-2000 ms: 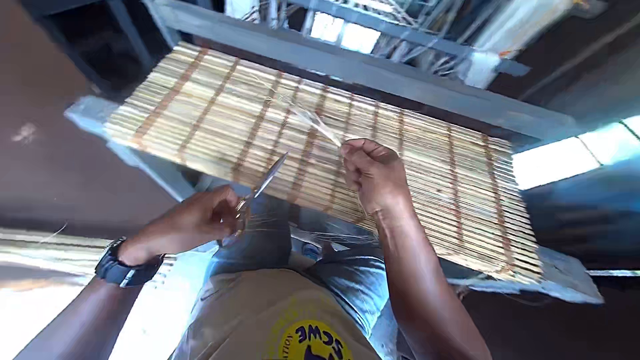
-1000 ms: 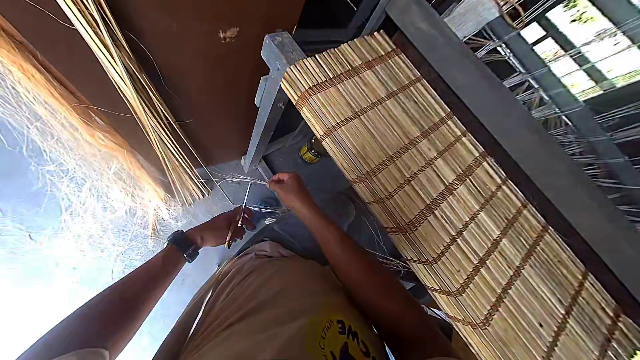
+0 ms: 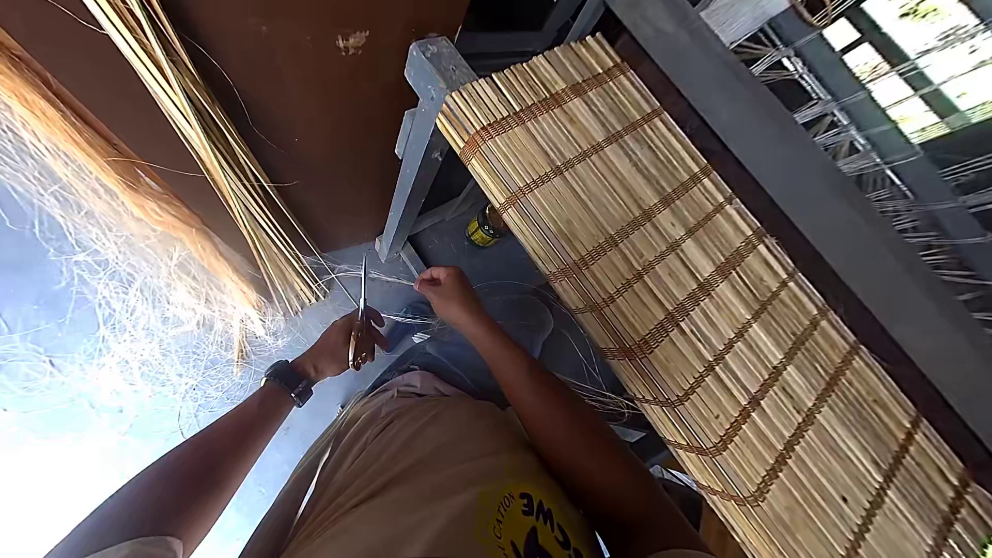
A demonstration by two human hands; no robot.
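My left hand (image 3: pixel 341 346), with a dark watch on its wrist, holds a pair of scissors (image 3: pixel 361 310) by the handles, blades pointing up and away from me. To its right, my right hand (image 3: pixel 449 294) pinches a few thin pale fibre strands (image 3: pixel 387 276) between thumb and fingers. The strands run left past the scissor blades. Whether the blades are apart cannot be seen. On the right, a woven mat of thin reed sticks (image 3: pixel 659 225) with brown thread bands lies over the loom's front, apart from both hands.
A grey wooden loom frame (image 3: pixel 422 147) borders the mat. Long reed sticks (image 3: pixel 209 147) and a mass of loose fibres (image 3: pixel 147 225) lean along the brown wall at left. A jar with a yellow label (image 3: pixel 485 226) stands on the floor. Loose strands hang beneath the mat.
The view has swung left. Both hands were in front of the mat two seconds ago and are now beside its left end, over the floor, still holding the scissors and strands.
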